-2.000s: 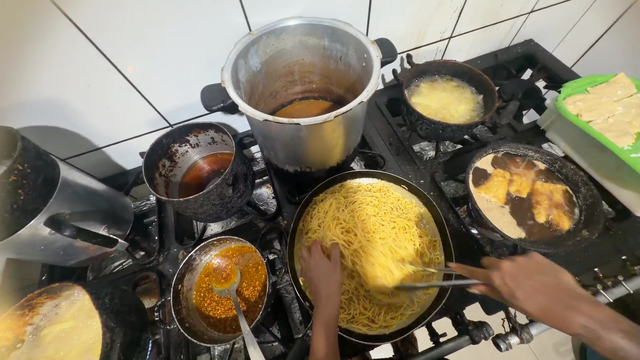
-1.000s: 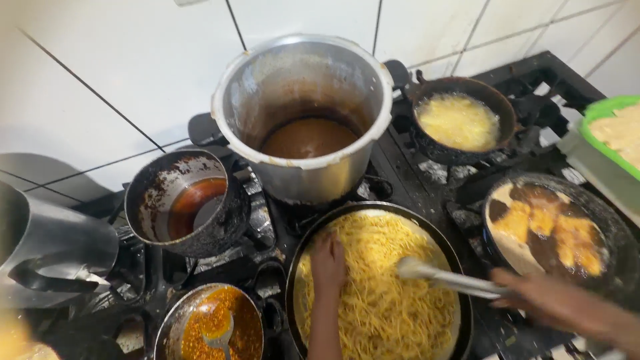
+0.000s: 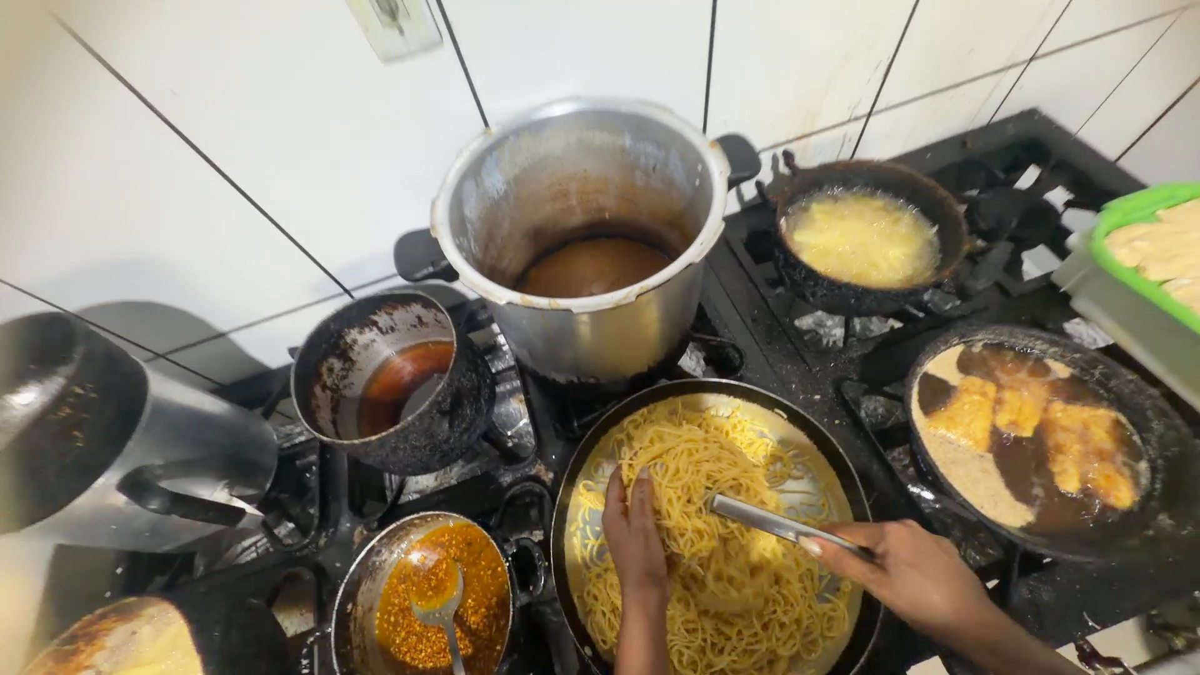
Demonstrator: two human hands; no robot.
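A wide round pan [image 3: 848,469] of spaghetti [image 3: 731,572] sits at the lower middle of the stove. My left hand [image 3: 639,534] touches the noodles at the pan's left side, fingers pointing up and lying against them; whether it grips any strands cannot be told. In my right hand [image 3: 900,567], at the pan's right edge, is a metal utensil [image 3: 769,521] with a dark handle end. Its tip rests among the noodles near the pan's centre. Left of the pan stands a small pot [image 3: 342,609] of orange-red sauce with a spoon [image 3: 441,609] in it.
Behind the pan stands a tall aluminium pot [image 3: 600,328]. A blackened saucepan [image 3: 412,450] and a tilted metal pot [image 3: 202,450] are at left. At right, food fries in a small pan [image 3: 858,295] and a larger one [image 3: 975,478], beside a green-rimmed container [image 3: 1116,309]. Another pan [image 3: 234,619] is lower left.
The utensil in my right hand now dips into the noodles, which are heaped towards the back of the pan with bare pan bottom showing at right. The spoon in the sauce pot remains there.
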